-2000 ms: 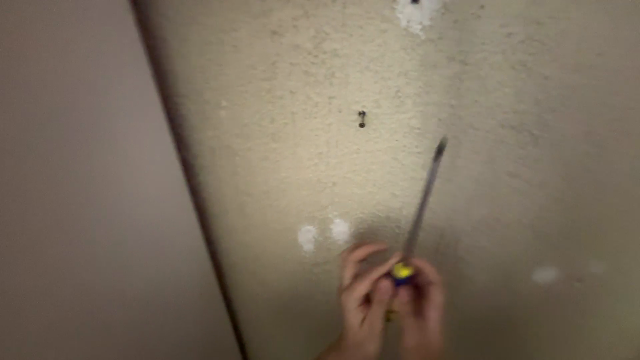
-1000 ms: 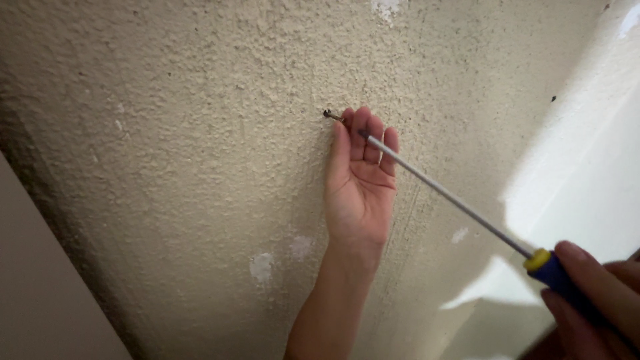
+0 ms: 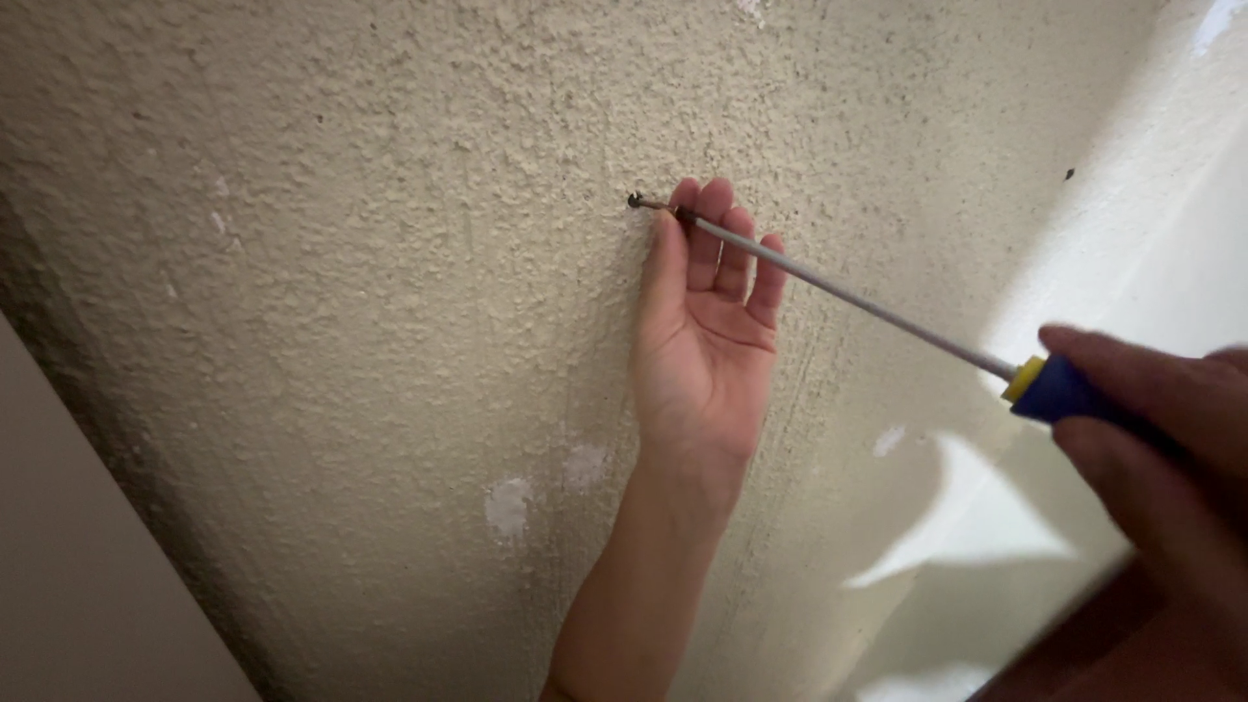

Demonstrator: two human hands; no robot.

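Note:
A screw (image 3: 659,206) sticks out of a dark hole (image 3: 634,200) in the textured wall (image 3: 409,292). My left hand (image 3: 712,322) is raised palm up beside it, thumb and fingertips around the screw's outer end. My right hand (image 3: 1150,419), at the right edge, grips the blue and yellow handle of a screwdriver (image 3: 858,300). Its long metal shaft slants up to the left, and its dark tip meets the screw's head between my left fingers. Whether the tip sits in the head's recess cannot be told.
A smooth grey panel (image 3: 88,546) borders the wall at the lower left. Whitish patches (image 3: 509,505) mark the wall left of my forearm. Another small dark spot (image 3: 1070,175) shows at the upper right. Bright light falls across the right side.
Two seconds ago both hands were together low at the screwdriver. My left hand has since moved up to the screw, and my right hand holds the handle out to the right. The view has shifted.

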